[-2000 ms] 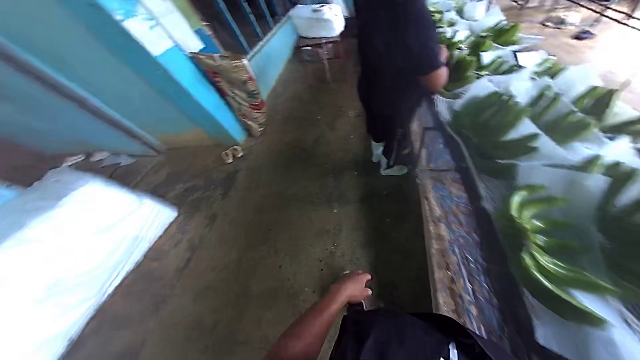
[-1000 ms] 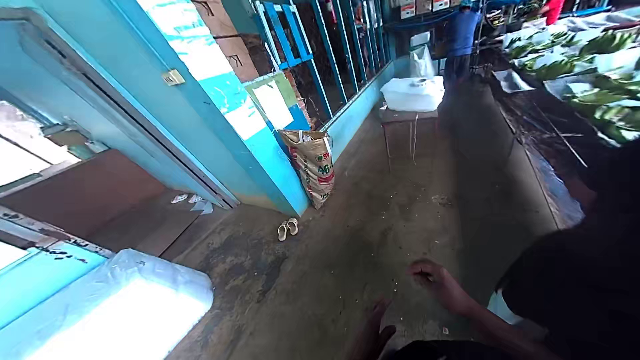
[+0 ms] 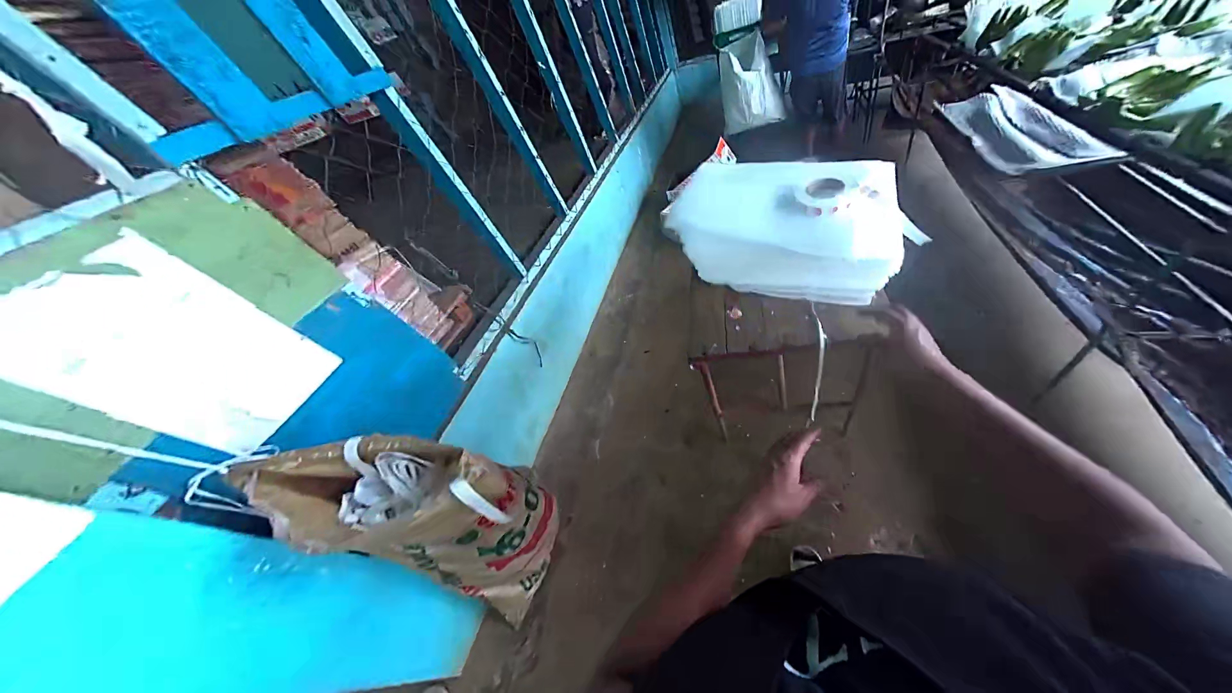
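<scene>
A stack of white foam sheets [image 3: 780,231] lies on a small wooden table [image 3: 751,322] ahead, with a roll of tape [image 3: 826,192] on top. My right hand [image 3: 910,337] is at the table's near right corner, close beneath the stack; whether it touches the wood cannot be told. Lower down, my left hand [image 3: 787,486] hangs in front of the table over the floor, fingers apart and holding nothing. A white string [image 3: 820,366] dangles from the table's front edge, its lower end near my left fingertips.
An open printed sack [image 3: 452,520] hangs against the blue wall at left. Blue bars [image 3: 481,183] top the low wall. Bunches of green bananas [image 3: 1145,87] lie on white sheeting over a rack at right. A person in blue [image 3: 816,48] stands beyond the table near a white bag [image 3: 751,87].
The view has moved forward to the table with the foam stack. My right hand has reached out toward its corner. The person in black, close by two seconds ago, is out of view.
</scene>
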